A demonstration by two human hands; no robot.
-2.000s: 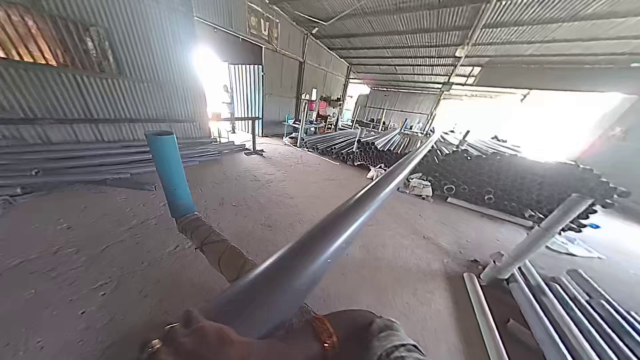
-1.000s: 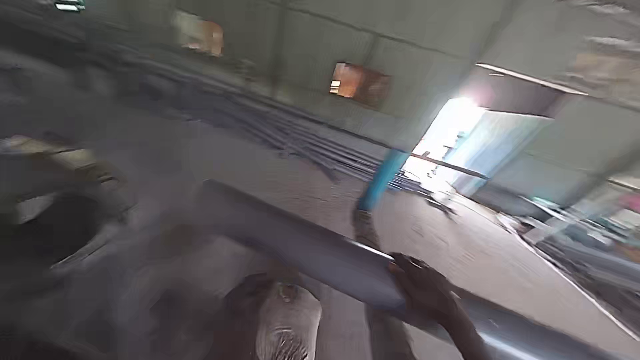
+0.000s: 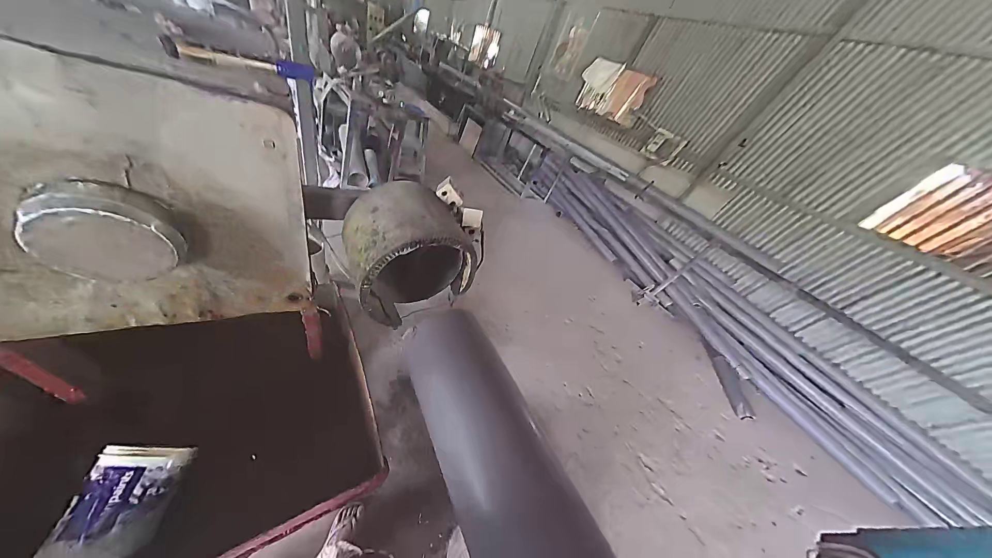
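A thick grey plastic pipe (image 3: 496,442) runs from the bottom edge up to the middle of the head view. Its far end lies just below the open mouth of a round, stained drum-like metal housing (image 3: 407,232), which is joined by a short shaft to a metal tank. Whether the pipe touches the housing, I cannot tell. Neither my left hand nor my right hand is in view. At the lower right corner shows the ragged rim of a blue pipe (image 3: 914,542).
On the left stands a stained metal tank (image 3: 155,155) with a round lid, above a dark red-edged opening holding a paint bucket (image 3: 116,504). Long grey pipes (image 3: 744,333) lie along the corrugated wall at right. Cluttered stands (image 3: 387,116) are farther back.
The view has swung round strongly to the tank and round housing. A hand lay on the grey pipe in both earlier frames; no hand shows now. The pipe's end now lies by the housing.
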